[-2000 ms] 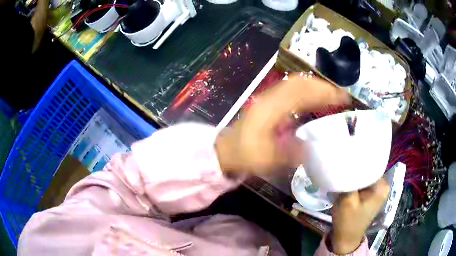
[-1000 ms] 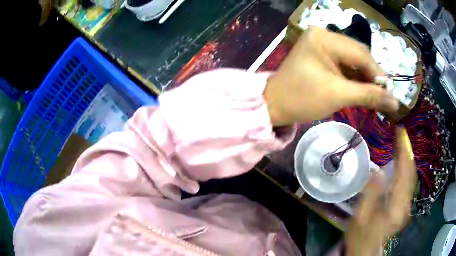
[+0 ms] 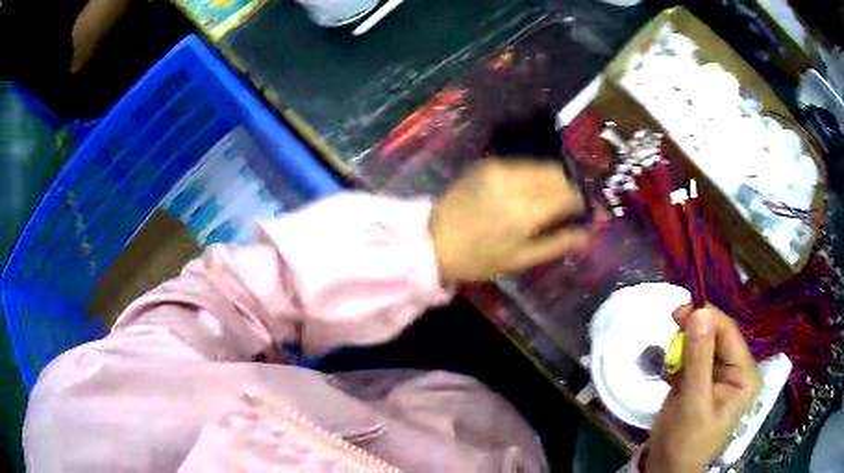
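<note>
My left hand [image 3: 509, 222] is blurred, at the middle of the bench. Its fingers are curled around a dark, blurred piece that looks like the black inner shell [image 3: 526, 140]. My right hand [image 3: 708, 379], at the lower right with a yellow patch [image 3: 676, 351] at its fingers, pinches red and dark wire leads [image 3: 696, 259]. The leads stand up from the fingertips with small white plugs [image 3: 683, 195] at their ends. The white round housing [image 3: 622, 346] sits beside my right hand, with a dark centre hole showing; the hand hides its right part.
A cardboard carton [image 3: 639, 115] of small white parts stands at the upper right. A large bundle of red wires [image 3: 768, 314] lies beside it, with white connectors [image 3: 634, 157] nearer the middle. A blue plastic crate [image 3: 93, 199] is at left. A person's hand [image 3: 95, 32] shows at upper left.
The black shell has left the carton and is now at my left hand, which has moved left and down. My right hand has come beside the housing and now holds wire leads.
</note>
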